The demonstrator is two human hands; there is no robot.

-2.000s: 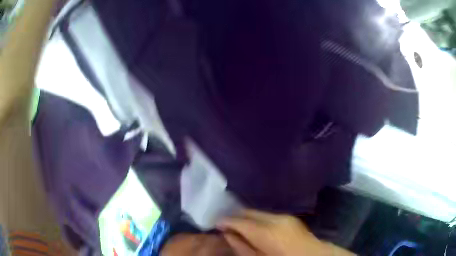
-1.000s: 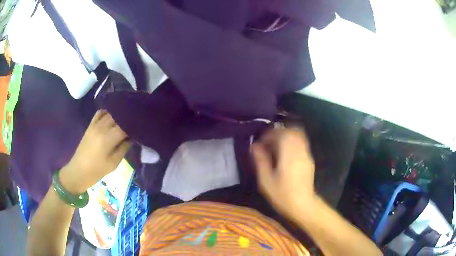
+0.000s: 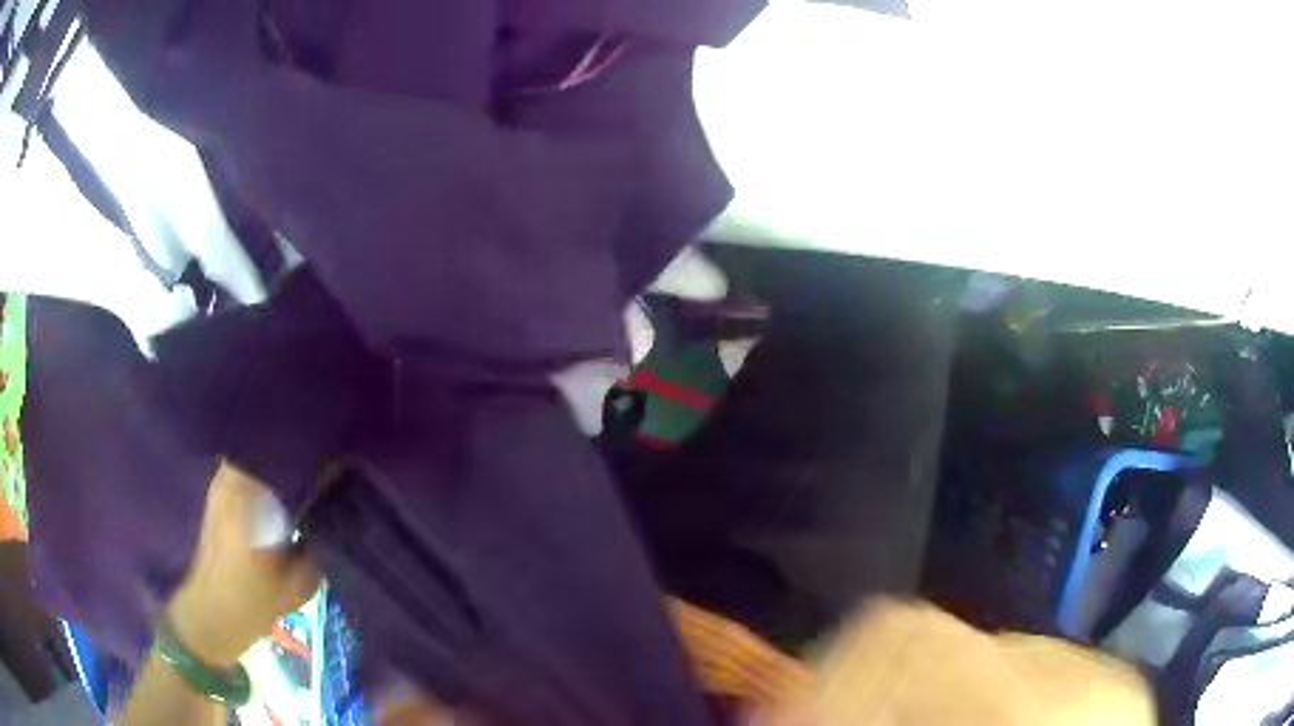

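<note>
The dark purple garment (image 3: 468, 241) hangs over the front edge of the white table and down toward my lap, with folds and a dark slit or seam low on it. My left hand (image 3: 234, 567), with a green bangle on the wrist, grips the garment's lower left part; some fingers are hidden by the cloth. My right hand (image 3: 979, 674) is strongly blurred at the bottom edge, right of the cloth; its fingers cannot be made out. Pale interfacing (image 3: 589, 390) shows at the garment's right edge.
The white table (image 3: 993, 142) fills the upper right. A blue plastic basket (image 3: 1086, 546) with pale and dark scraps (image 3: 1242, 567) stands below it at right. More pale fused pieces (image 3: 71, 234) lie at left. Orange striped cloth (image 3: 724, 645) shows at the bottom.
The garment has shifted left and now hangs lower, covering the pale patch seen before. My right hand has moved away from the cloth's edge, down and right. My left hand has moved lower.
</note>
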